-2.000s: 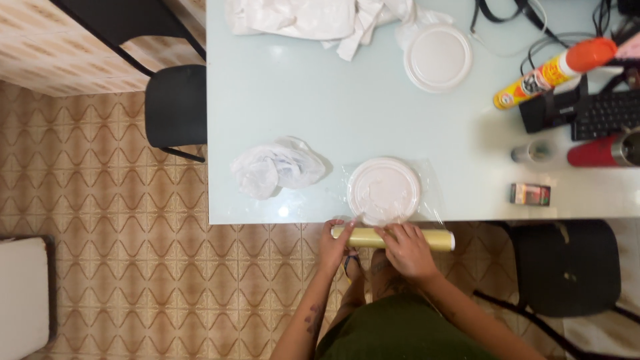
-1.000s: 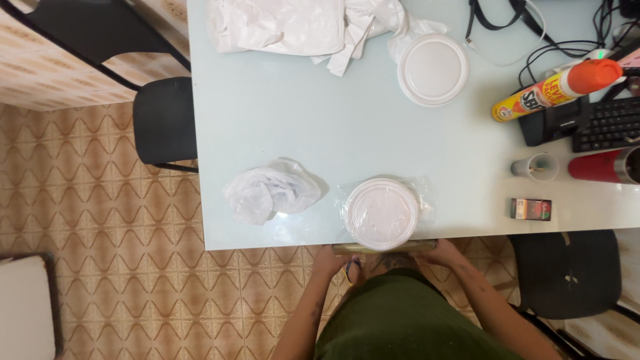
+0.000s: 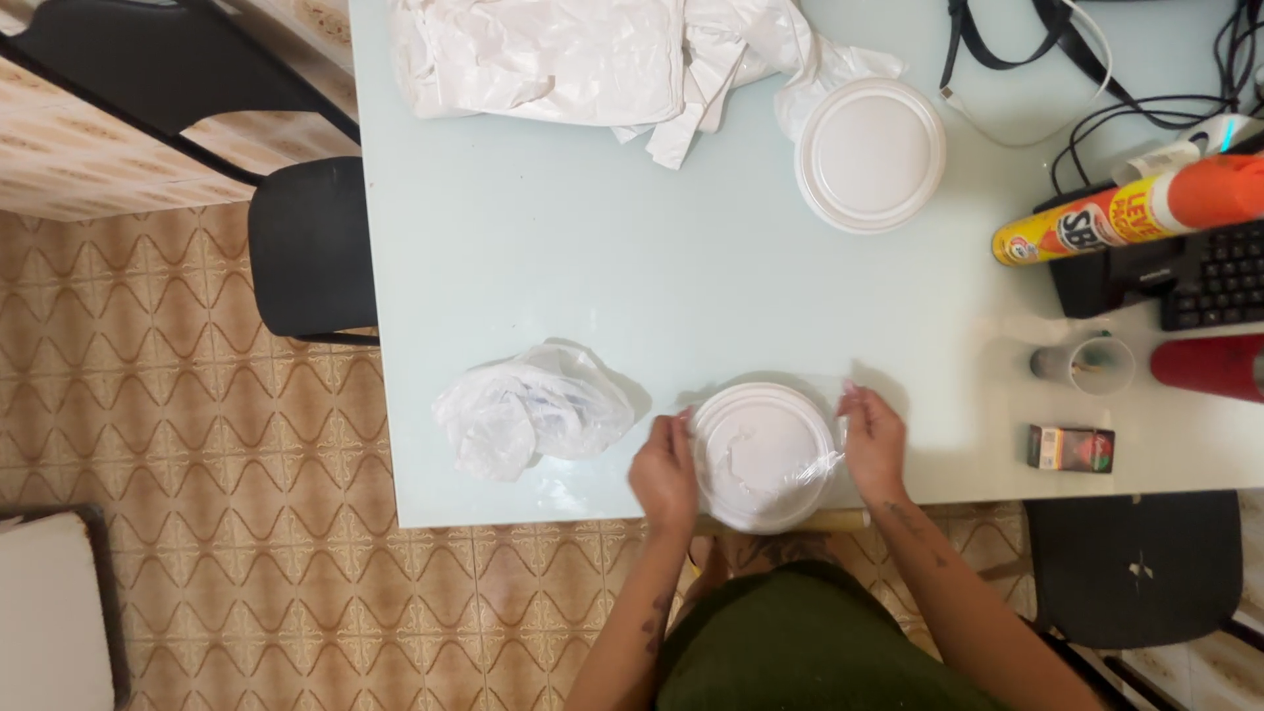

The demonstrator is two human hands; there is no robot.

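A round white lidded container (image 3: pixel 763 456) sits at the table's front edge with clear plastic film (image 3: pixel 825 464) over its top. My left hand (image 3: pixel 666 472) pinches the film at the container's left side. On the right side, my right hand (image 3: pixel 873 442) pinches the film between thumb and fingers. The roll of film (image 3: pixel 841 517) lies just below the table edge, partly hidden behind the container. Left of my left hand rests a crumpled white plastic bag (image 3: pixel 533 410). Farther back is a second round white container or lid (image 3: pixel 870 156).
White plastic bags (image 3: pixel 553 59) lie at the back of the table (image 3: pixel 592 257). To the right are a spray can (image 3: pixel 1116 217), a keyboard (image 3: pixel 1220 281), a plastic cup (image 3: pixel 1098 363), a red tumbler (image 3: pixel 1210 365) and a small box (image 3: pixel 1071 448). Black chairs (image 3: pixel 311 247) flank the table.
Both hands have moved from the roll below the table edge up to the two sides of the container, where they now hold the film.
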